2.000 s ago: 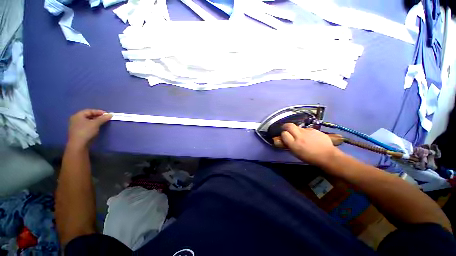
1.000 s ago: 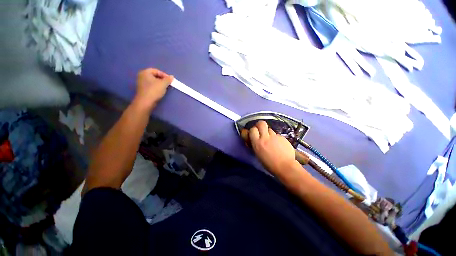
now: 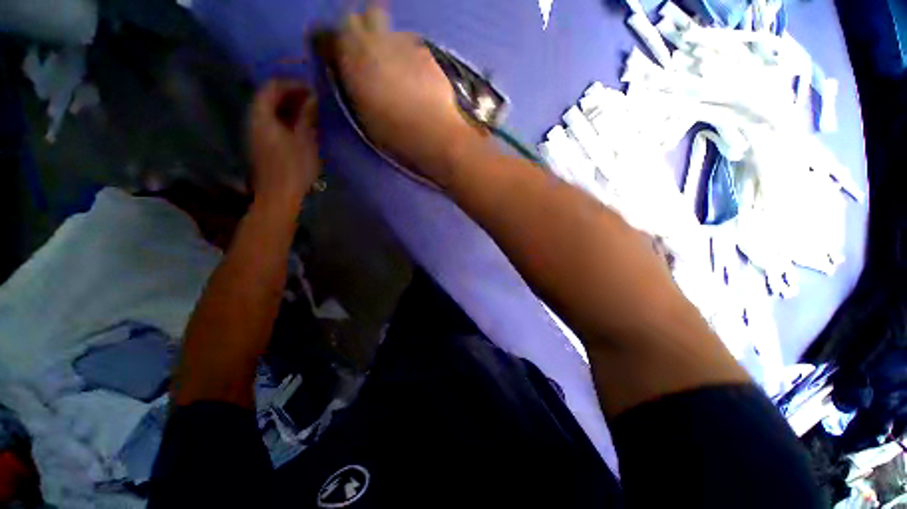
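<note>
My right hand [image 3: 398, 94] is closed over the handle of the steam iron [image 3: 475, 94] on the purple-blue table [image 3: 438, 219], near its edge at the upper left. My hand and forearm hide most of the iron. My left hand [image 3: 286, 134] is blurred, at the table edge just left of the iron, with its fingers bent. Whether it holds the strip cannot be told. The narrow white strip is not clearly visible. A pile of white strips [image 3: 617, 149] lies to the right, partly behind my right forearm.
A thin hose [image 3: 517, 145] runs from the iron towards the pile. A blue piece [image 3: 720, 189] shows within the pile. A large white cloth heap [image 3: 90, 268] and scraps lie on the dark floor at the left. Dark cloth [image 3: 870, 288] is at the right.
The view has turned and shifted. My right hand has moved the iron along the table up to my left hand. The white strip between them no longer shows.
</note>
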